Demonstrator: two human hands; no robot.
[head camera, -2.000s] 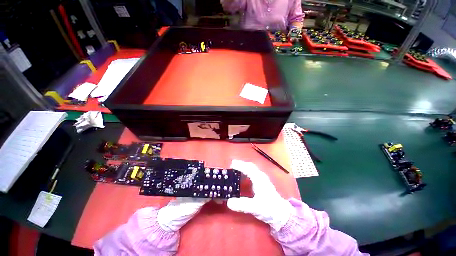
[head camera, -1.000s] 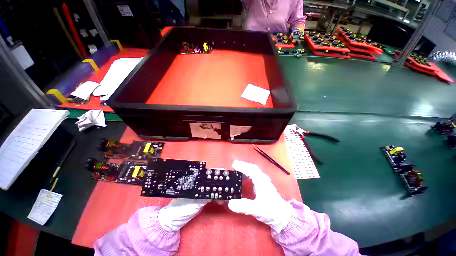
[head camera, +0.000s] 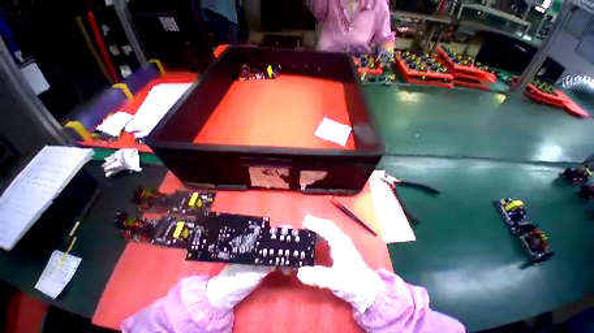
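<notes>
A black oblong circuit board (head camera: 225, 239) is held solder side up over the red mat (head camera: 273, 312), with large silvery joints at its right end. My left hand (head camera: 236, 284), in a white glove, holds it from below; its fingers are hidden under the board. My right hand (head camera: 342, 265), also gloved in white, grips the board's right end between thumb and fingers. Two waiting boards, a nearer one (head camera: 153, 230) and a farther one (head camera: 170, 200), lie component side up at the mat's left, partly behind the held board.
A black tote (head camera: 215, 168) with red lining stands behind the mat. Tweezers (head camera: 353, 216), a white sheet (head camera: 391, 218) and cutters (head camera: 417, 187) lie right of the mat. Another board (head camera: 523, 229) lies at right. White gloves (head camera: 122, 162) and papers are at left. A person (head camera: 355, 26) is across the bench.
The whole view has shifted slightly, so things appear lower. Both hands still hold the board in nearly the same position, solder side up.
</notes>
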